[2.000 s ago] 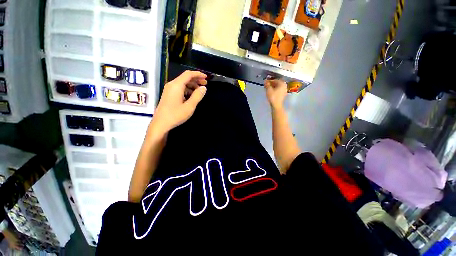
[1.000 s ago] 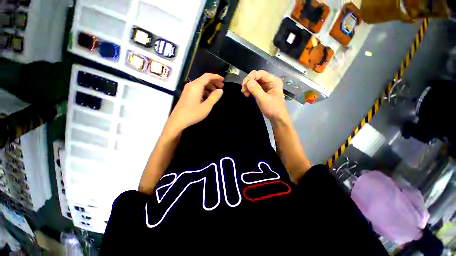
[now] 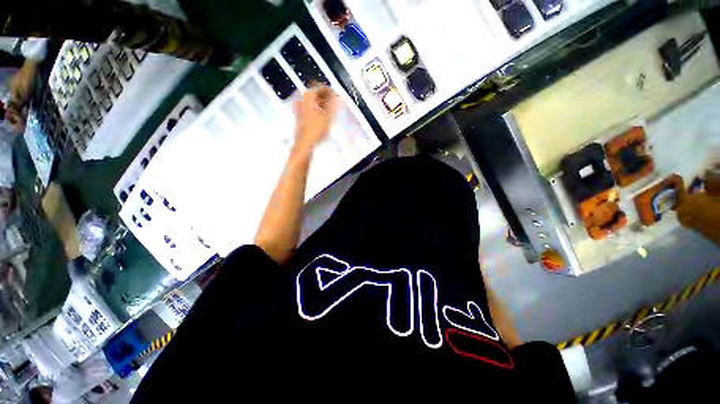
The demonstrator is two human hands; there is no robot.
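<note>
My left hand (image 3: 314, 114) is blurred over the lower white tray (image 3: 229, 146), at the near end of the dark covers (image 3: 278, 77). Its fingertips are unclear, and I cannot tell if they touch or hold a cover. My right hand is not visible; only a strip of forearm shows beside the black shirt. Watch cases lie in the upper white tray (image 3: 466, 59): a blue one (image 3: 354, 40), a pale one (image 3: 375, 76), a pinkish one (image 3: 392, 102), a dark-rimmed one with a light centre (image 3: 403, 53) and an all-dark one (image 3: 420, 84).
The machine table (image 3: 553, 130) at right carries a black fixture (image 3: 586, 170) and orange fixtures (image 3: 629, 155), one holding a watch case (image 3: 668, 197). An orange-brown machine part (image 3: 701, 215) overhangs the right edge. An orange-red button (image 3: 552, 261) is on its front panel. Stacked trays (image 3: 99, 95) stand at far left.
The view has turned towards the trays. My left hand has moved from over my lap to the lower tray. My right hand has gone out of sight. One pale-centred case position now looks all dark.
</note>
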